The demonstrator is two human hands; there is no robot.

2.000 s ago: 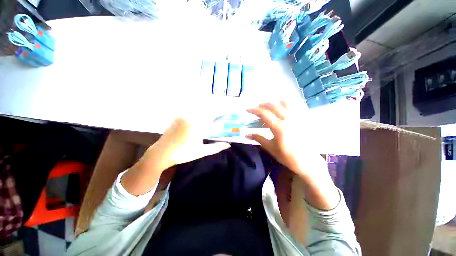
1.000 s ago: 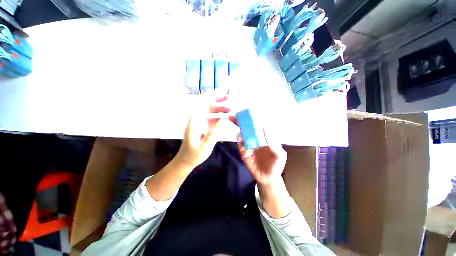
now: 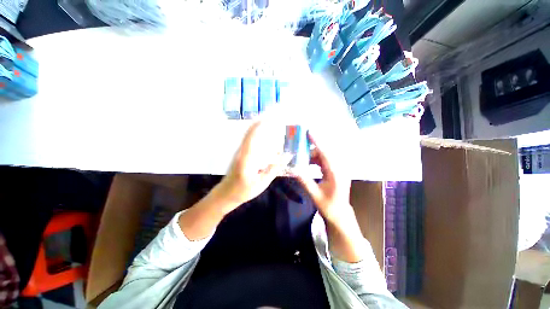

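A small blue retail box with an orange mark (image 3: 293,142) is held upright between my hands, over the table's front edge. My right hand (image 3: 325,181) grips its right and lower side. My left hand (image 3: 250,166) is at its lower left, the fingertips near its bottom; glare hides whether they touch it. Several finished boxes (image 3: 250,98) lie side by side mid-table, just beyond my hands. Part-packed units with pale cable loops (image 3: 368,90) stand in a cluster at the table's right end.
More part-packed units (image 3: 21,75) stand at the far left. Bagged cables (image 3: 129,12) lie at the back. Open cartons stand below the table at left (image 3: 111,241) and right (image 3: 470,223). An orange stool (image 3: 42,268) is at lower left, beside a plaid sleeve (image 3: 7,265).
The row of boxes in view has grown since two seconds ago. The box in hand has gone from tilted to upright, its orange mark now showing. The left hand has moved rightward from its earliest position.
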